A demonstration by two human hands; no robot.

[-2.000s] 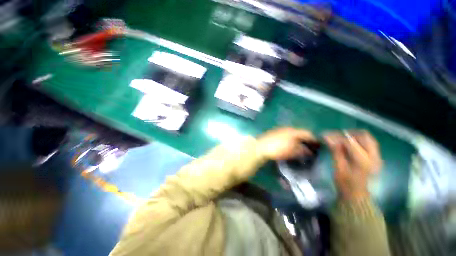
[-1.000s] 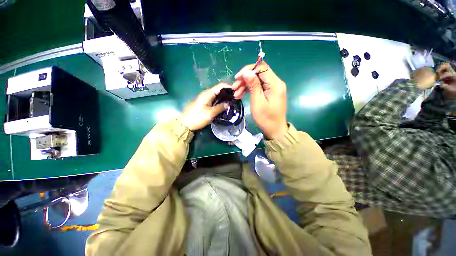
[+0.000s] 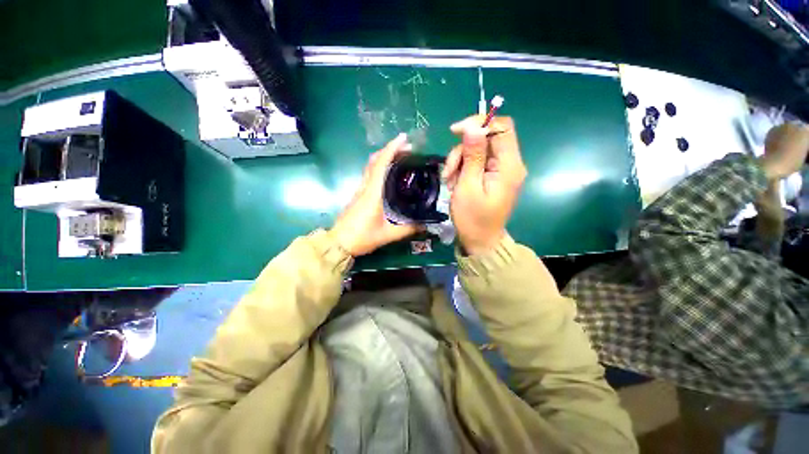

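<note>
My left hand (image 3: 368,204) holds a round dark glossy housing (image 3: 415,188) around its left side and underside, with the open end facing up towards me. A pale white part shows below the housing's lower right edge, partly hidden. My right hand (image 3: 487,177) touches the housing's right side with its lower fingers. Between its thumb and forefinger it pinches a thin red and black wire lead (image 3: 489,115). A small white connector plug (image 3: 497,101) sticks up at the lead's tip. Where the lead enters the housing is hidden by my right fingers.
The green bench (image 3: 568,133) has a pale rail at its back. Two black and white machines (image 3: 142,177) stand at the left, one under a thick black cylinder (image 3: 253,53). A neighbour in a checked sleeve (image 3: 701,199) sits at the right, by a white mat (image 3: 665,160) with small black parts.
The housing has turned so its open end faces up, and its white part is now mostly hidden. My left hand now cups its side. My right hand has moved slightly right with the lead.
</note>
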